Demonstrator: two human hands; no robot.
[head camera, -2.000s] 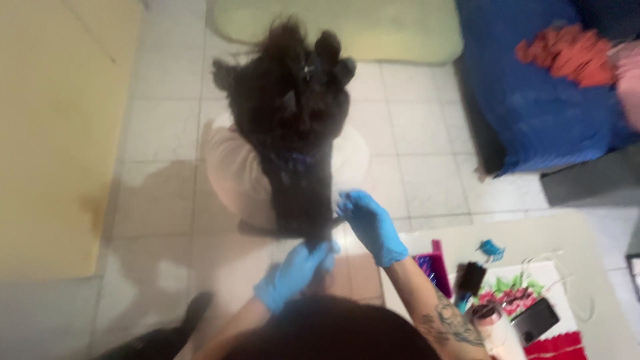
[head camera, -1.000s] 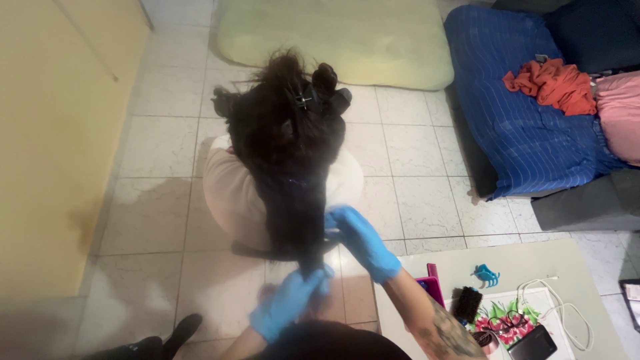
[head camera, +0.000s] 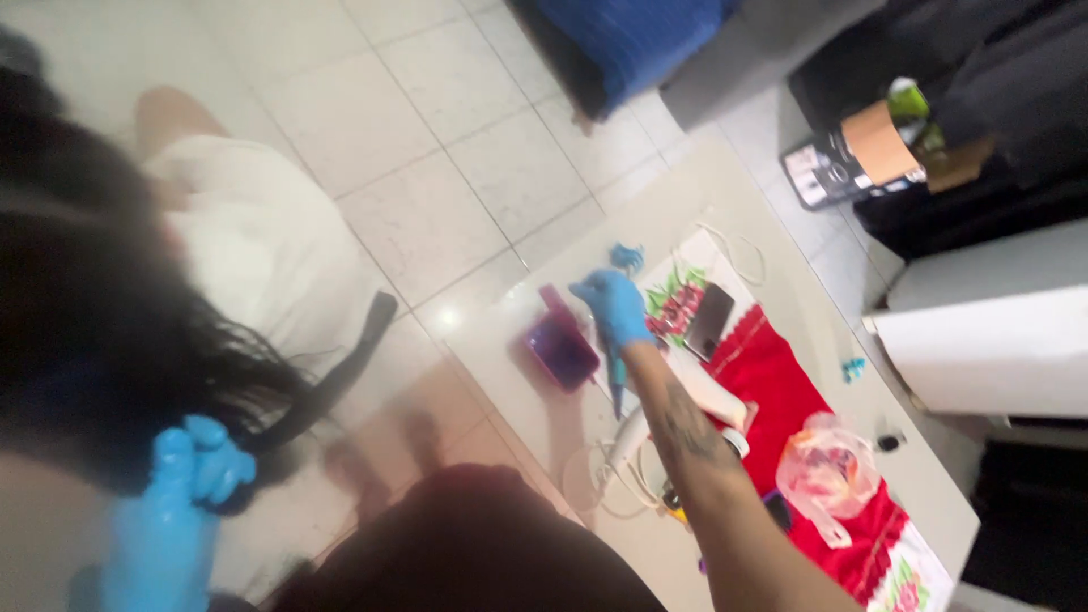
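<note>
My left hand (head camera: 191, 476), in a blue glove, has its fingers closed on the dark hair (head camera: 76, 297) of a person in a white top (head camera: 263, 238). My right hand (head camera: 612, 306), also gloved in blue, is over the table at the right, beside a magenta tint bowl (head camera: 561, 348) with dark purple contents. A blue-handled tool (head camera: 617, 387) lies or hangs just below this hand; whether the fingers hold it is unclear. A blue hair claw clip (head camera: 626, 257) is just above the right hand.
On the white table (head camera: 501, 323) are a black phone (head camera: 711, 321), a red cloth (head camera: 773, 382), a hair dryer (head camera: 701, 382), a pink plastic bag (head camera: 829, 472) and white cables. A dark curved bar (head camera: 365, 340) juts out beside the seated person. A box (head camera: 837, 170) stands beyond the table.
My right hand has left the hair and moved right, over the table by the bowl. My left hand remains at the hair. The view has swung right.
</note>
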